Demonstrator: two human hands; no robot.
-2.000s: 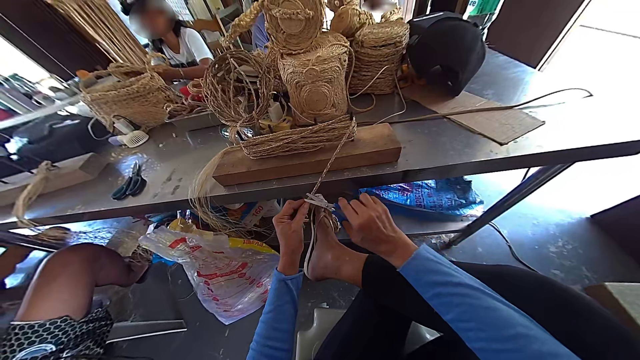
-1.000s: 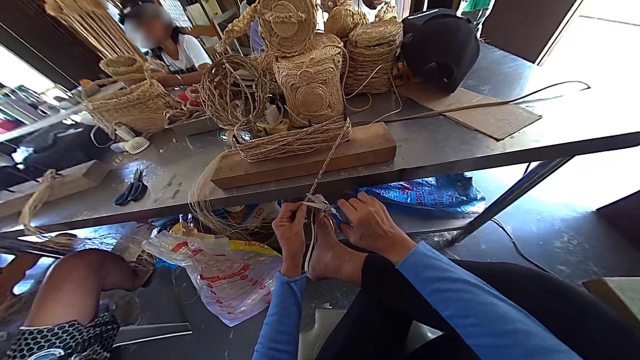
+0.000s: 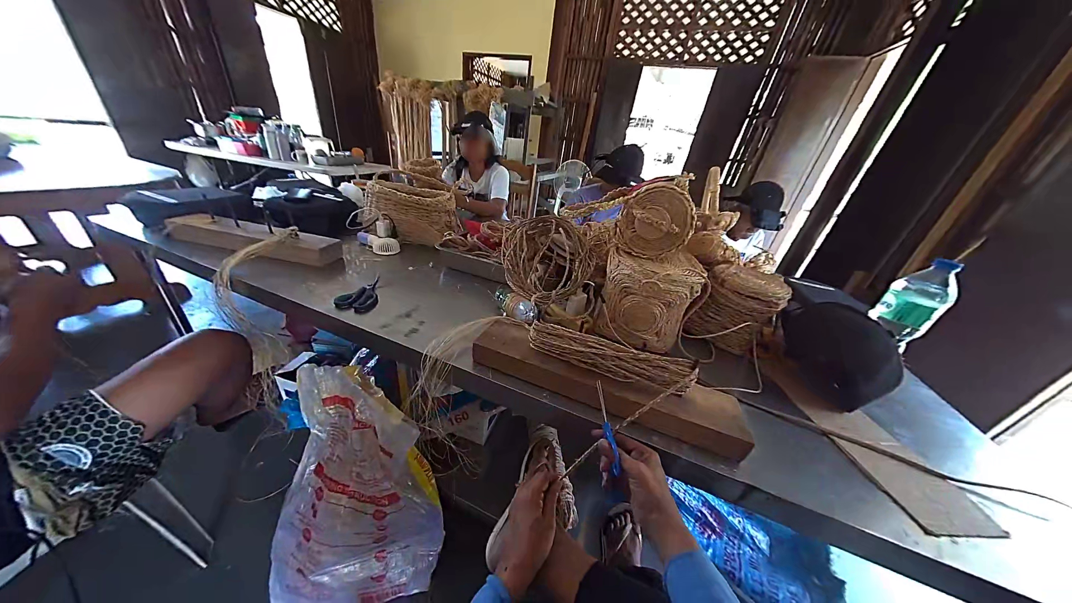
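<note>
My left hand [image 3: 533, 519] pinches a thin braided fibre cord [image 3: 641, 410] beside my raised foot. From there the cord runs up to a long coiled bundle of braid [image 3: 611, 356], which lies on a wooden block [image 3: 615, 392] at the table's edge. Blue-handled scissors [image 3: 613, 444] are in my right hand [image 3: 641, 481], their blades pointing up just left of the cord. Whether the blades are parted is hard to tell. More plaited fibre [image 3: 559, 477] lies over my foot, partly hidden by my left hand.
Woven baskets [image 3: 657, 289] and a black cap [image 3: 842, 352] stand on the metal table [image 3: 402, 322]. Black-handled snips [image 3: 358, 296] lie to the left. A plastic bag [image 3: 356, 494] is on the floor near a seated person's knee [image 3: 209, 368]. Other people sit across the table.
The view has tilted up strongly. My right hand has moved away from my left hand and the foot, and the scissors now show clearly, pointing up.
</note>
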